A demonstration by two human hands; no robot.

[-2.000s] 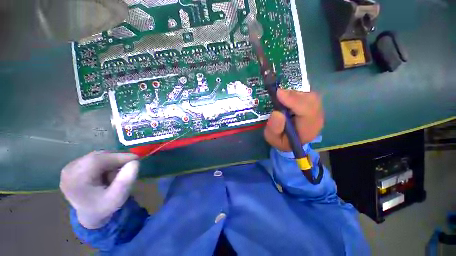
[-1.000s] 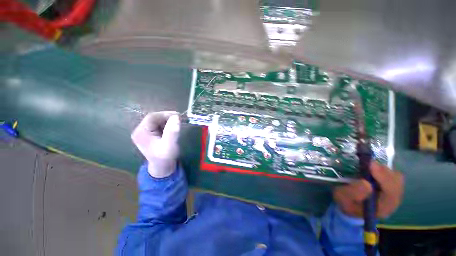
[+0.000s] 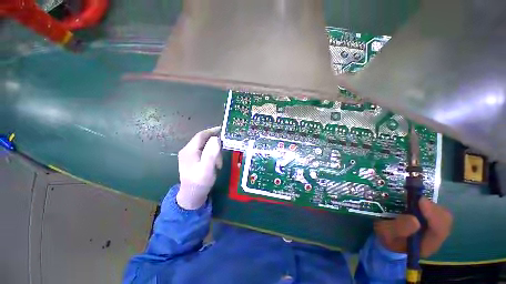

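A large green printed circuit board (image 3: 333, 161) with a white border lies over a red tray (image 3: 235, 183), which shows at its left and near edges. My left hand (image 3: 201, 166), in a white glove, is at the board's left edge with thumb and fingers near its corner. Whether it grips the board or solder wire cannot be told. My bare right hand (image 3: 416, 227) holds the soldering iron (image 3: 413, 194) upright in the picture over the board's right part, its metal end pointing away from me. The iron's tip is blurred.
Two translucent extraction hoods (image 3: 255, 44) hide the board's far part. A yellow sponge (image 3: 474, 166) is at the right. A red looped object (image 3: 83, 16) is at the far left, a blue object (image 3: 6, 142) at the left edge. Dark bits (image 3: 152, 123) are scattered on the green mat.
The view has swung left, bringing the hoods into sight. My left hand has moved from in front of the board to its left edge. My right hand still holds the iron.
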